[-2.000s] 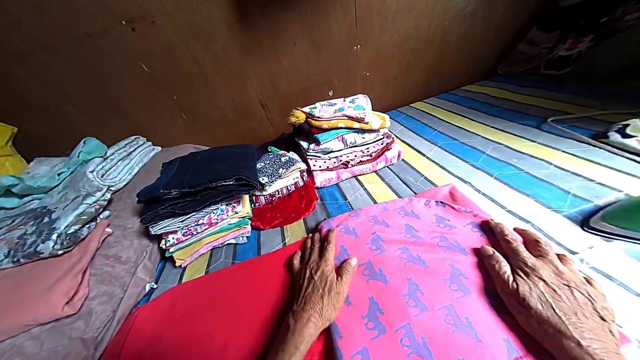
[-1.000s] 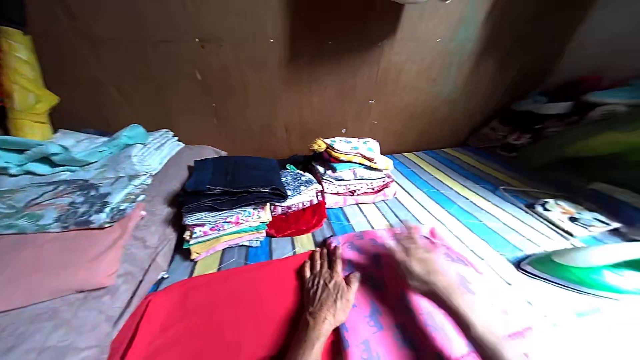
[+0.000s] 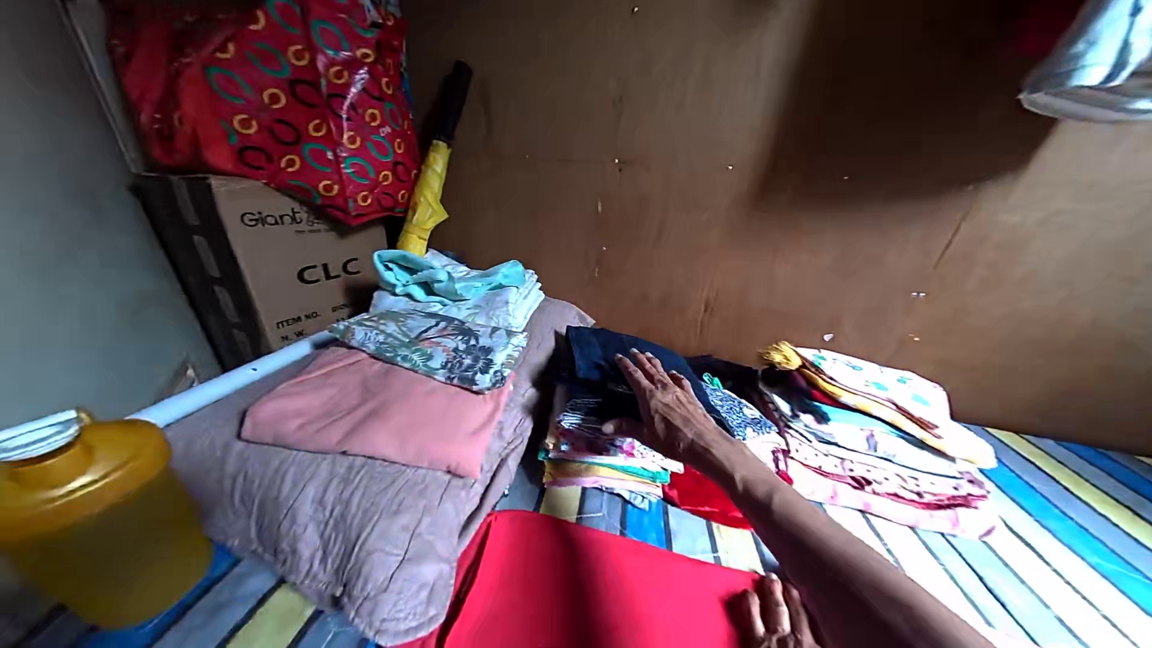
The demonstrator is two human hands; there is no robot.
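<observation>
My right hand (image 3: 666, 405) reaches across, palm down with fingers spread, on dark navy folded cloth (image 3: 589, 355) atop a stack of folded clothes. My left hand (image 3: 778, 616), cut off by the bottom edge, lies on the right edge of a red cloth (image 3: 594, 585). Behind the right forearm is a small stack with a patterned cloth (image 3: 740, 414) above a red one (image 3: 706, 499). Farther right is a taller stack of folded cloths (image 3: 886, 450). Left of my right hand, a folded pink garment (image 3: 378, 409) and a leaf-print garment (image 3: 441, 346) lie on a greyish-mauve quilted cloth (image 3: 351, 522).
A yellow jug (image 3: 103, 531) stands at the left. A cardboard box (image 3: 297, 261), a red patterned bag (image 3: 288, 108) and a yellow umbrella (image 3: 426, 193) are in the back corner. A brown board wall (image 3: 675, 225) rises behind the striped mat (image 3: 1044, 513).
My right hand has left the pink cloth with horse prints and now rests on the navy stack. My left hand remains on the red cloth. The view has swung left.
</observation>
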